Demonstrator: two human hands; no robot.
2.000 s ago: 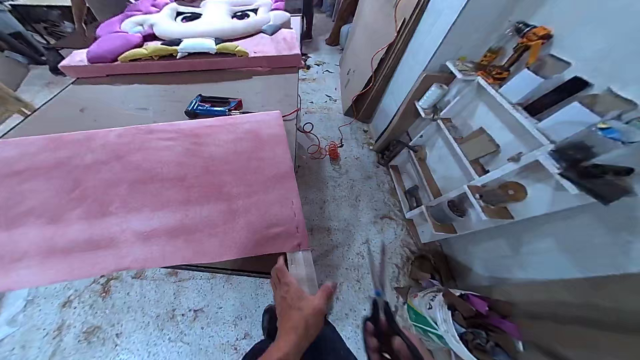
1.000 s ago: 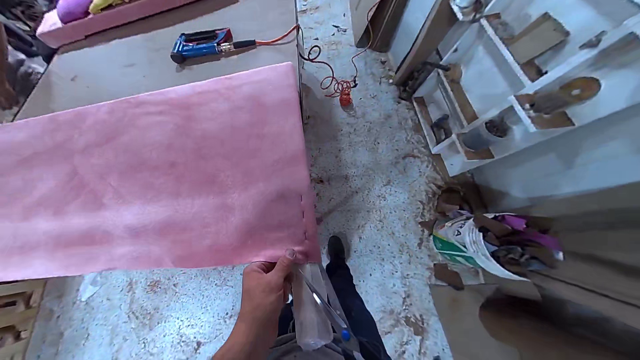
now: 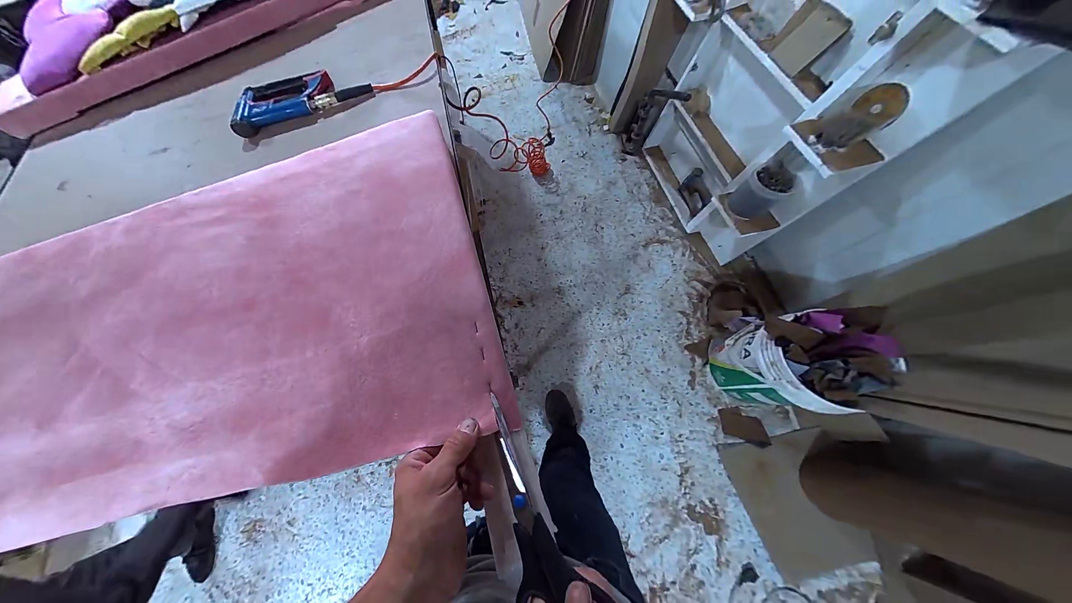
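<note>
Pink plush fabric (image 3: 276, 318) covers a long flat piece lying on the table, with a short row of dark marks near its right end. My left hand (image 3: 435, 494) pinches the fabric's near edge close to the corner, thumb on top. In my right hand (image 3: 569, 586), at the bottom edge of the view and partly cut off, is a pair of scissors (image 3: 511, 461) with dark handles and a blue pivot. Their tips lie at the fabric near the marks. A pale strip (image 3: 501, 536) hangs below the corner, beside the blades.
A blue air stapler (image 3: 285, 102) with an orange coiled hose (image 3: 534, 157) lies on the grey table (image 3: 167, 159). Right are white wall shelves (image 3: 754, 63) and a bucket (image 3: 754, 364) of scraps. Another person's leg (image 3: 126, 548) shows lower left; a padded pink piece (image 3: 167, 63) lies behind.
My left hand, apart from the fabric two seconds ago, now grips its near edge. The scissors have moved from right of the table to the fabric's corner. The view has shifted.
</note>
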